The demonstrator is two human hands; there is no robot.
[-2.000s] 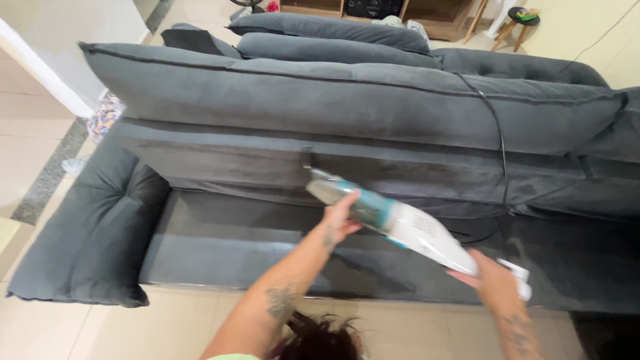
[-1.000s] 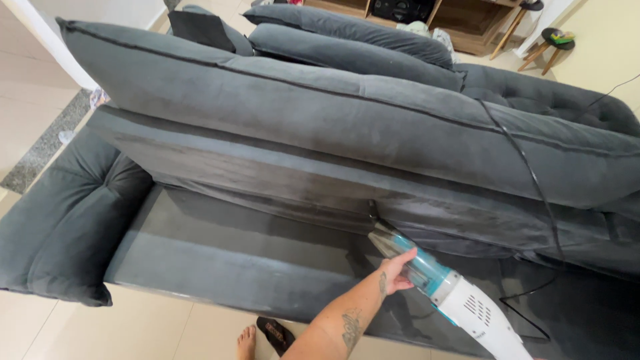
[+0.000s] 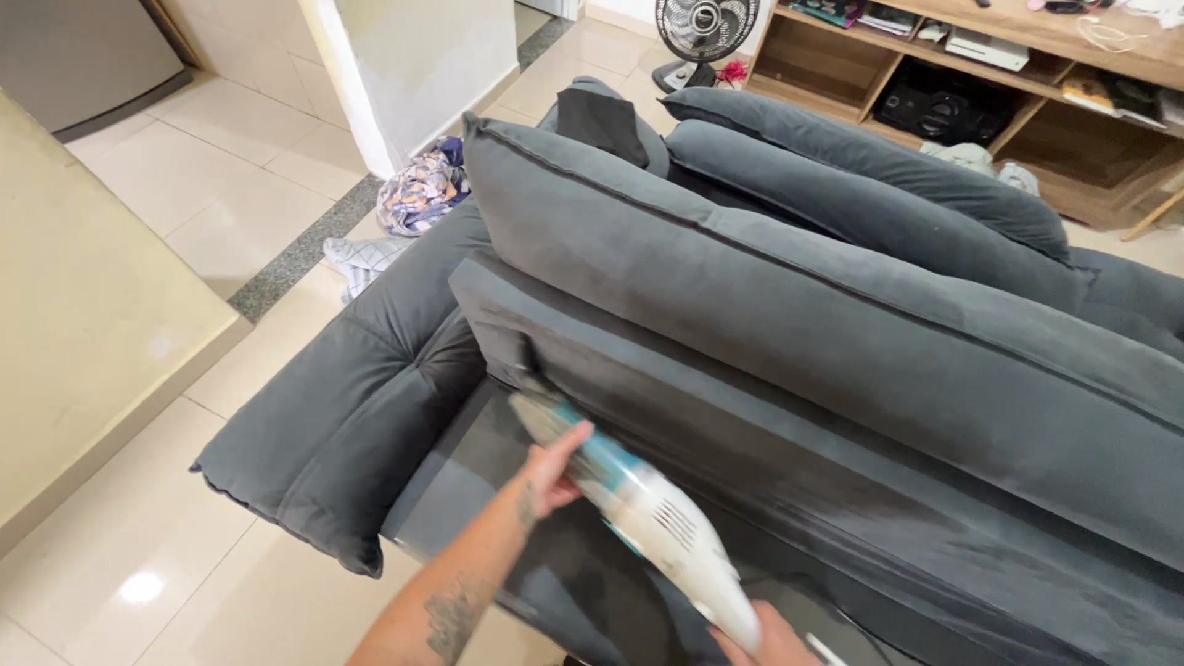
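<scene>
A white and teal handheld vacuum cleaner (image 3: 661,523) lies diagonally across the view, slightly blurred. My left hand (image 3: 558,467) is closed around its front part, near the clear dust cup. At the lower edge my right hand (image 3: 763,638) grips the rear end and is partly cut off. The vacuum's dark nozzle tip (image 3: 532,365) is at the lower back panel of the grey fabric sofa (image 3: 777,305), close to its left corner; whether it touches the fabric cannot be told. Behind the vacuum runs a dark cord (image 3: 837,606).
A tufted sofa armrest (image 3: 351,407) is at the left. Crumpled cloths (image 3: 421,194) lie on the tiled floor beyond it. Further back are more grey cushions (image 3: 879,203), a black fan (image 3: 705,32) and a wooden shelf unit (image 3: 823,60). A wall (image 3: 83,314) borders the left side.
The vacuum and both hands have moved left along the sofa to the corner by the armrest. The view has swung left. My right hand, out of view one second ago, shows again.
</scene>
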